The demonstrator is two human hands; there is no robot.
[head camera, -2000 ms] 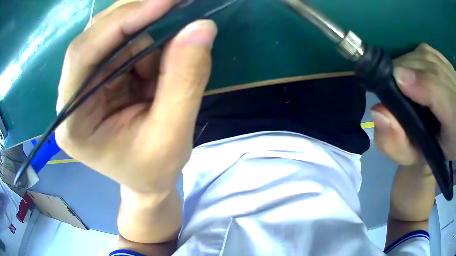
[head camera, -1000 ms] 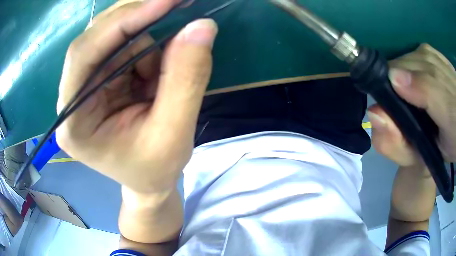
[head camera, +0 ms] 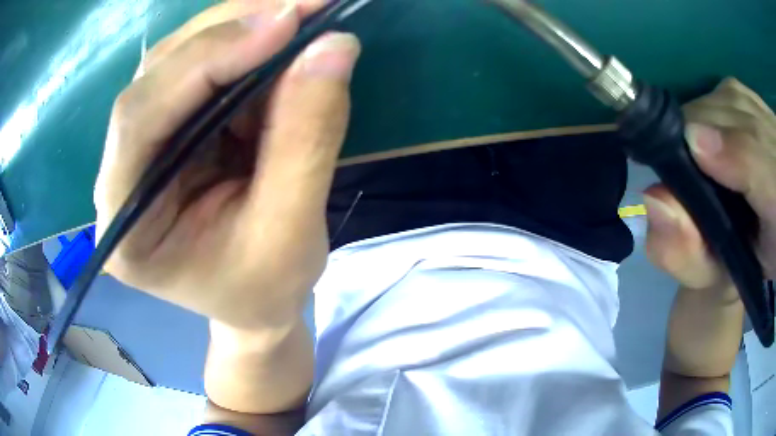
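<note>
My left hand [head camera: 230, 170] pinches dark tweezers [head camera: 162, 166] between thumb and fingers. The two legs lie close together and run down past the wrist side at the left; their upper end leaves the top edge. My right hand [head camera: 723, 179] holds the black handle of the soldering iron [head camera: 672, 149]. Its silver barrel and knurled collar point up and left, and the tip is cut off by the top edge. The work under both tools is out of the picture.
The green mat [head camera: 442, 85] ends at a pale brown edge near my body. A thin strand shows by my left knuckles. A blue object [head camera: 75, 258], a brown board [head camera: 106, 353] and a yellow floor line [head camera: 632, 210] are below the bench.
The tweezer legs were apart and are now pressed together. My right hand with the iron has shifted slightly right.
</note>
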